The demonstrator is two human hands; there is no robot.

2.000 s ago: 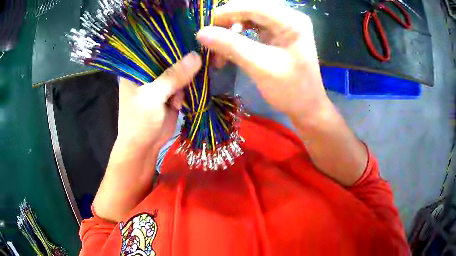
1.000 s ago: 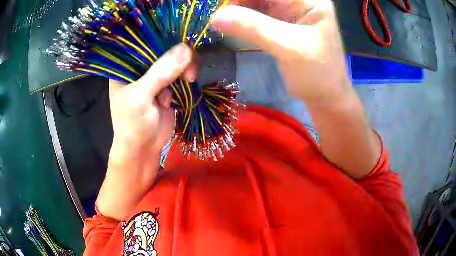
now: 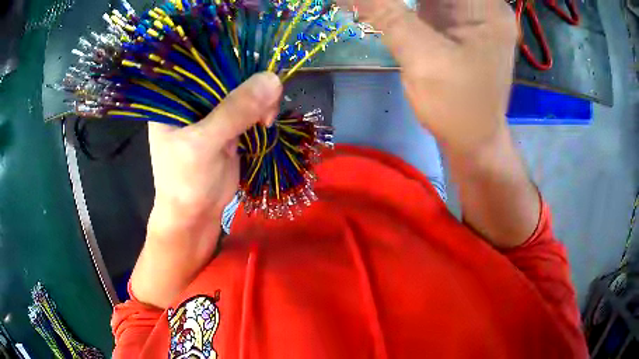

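Observation:
My left hand [image 3: 203, 151] is shut around the middle of a large wire bundle [image 3: 189, 80] with dark blue, yellow and teal wires. The upper end fans out to the upper left, with silver terminals [image 3: 87, 77] and yellow, blue and white sleeves. The lower end [image 3: 277, 196] flares below the fist with dark red bands and silver tips. A yellow wire slants from the fist up towards my right hand [image 3: 455, 70], which is blurred and partly cut off by the top edge. Its fingertips are unclear, so I cannot tell whether it holds anything.
Red-handled pliers [image 3: 534, 38] lie on the dark mat [image 3: 581, 59] at upper right. Small blue, white and yellow bits [image 3: 308, 31] show behind the bundle. A blue bin [image 3: 550, 105] is below the bench edge. Spare wires [image 3: 52, 326] lie at lower left.
My right hand has moved away from the bundle, up and to the right. My left hand still grips the bundle, whose upper end has spread wider and leans more to the left.

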